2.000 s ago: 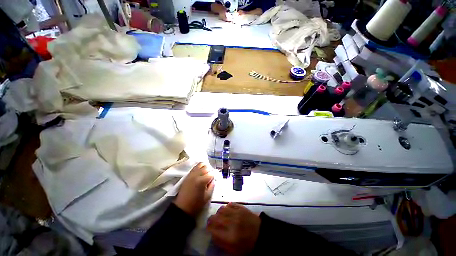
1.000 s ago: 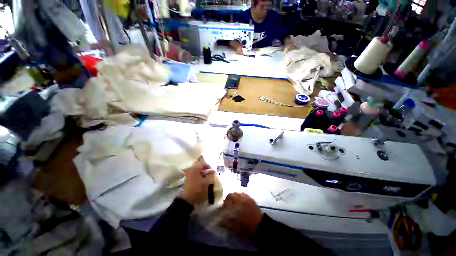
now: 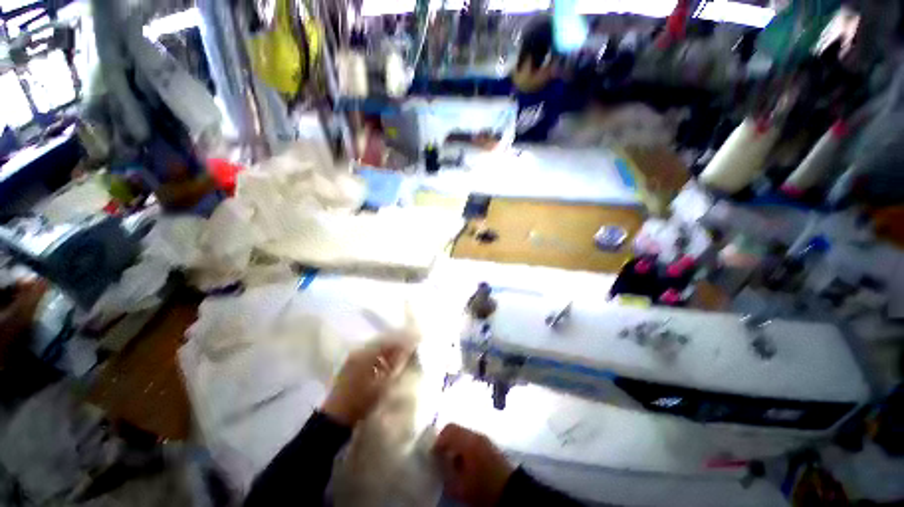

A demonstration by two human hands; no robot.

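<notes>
The frame is blurred. My left hand holds a cream garment panel by its upper part, left of the needle area. My right hand is lower, at the panel's right edge in front of the machine, fingers curled; the cloth between its fingers is too blurred to make out fully. More of the cream cloth spreads left over the table. The white sewing machine lies to the right of my left hand.
A folded cream bundle lies behind left. A brown board with a small disc is behind the machine. Pink-topped spools and thread cones stand at right. A person sits at the back.
The view has tilted up, so the machine sits lower in it. My left hand has lifted the panel away from the needle area, and the cloth hangs towards my lap between my hands.
</notes>
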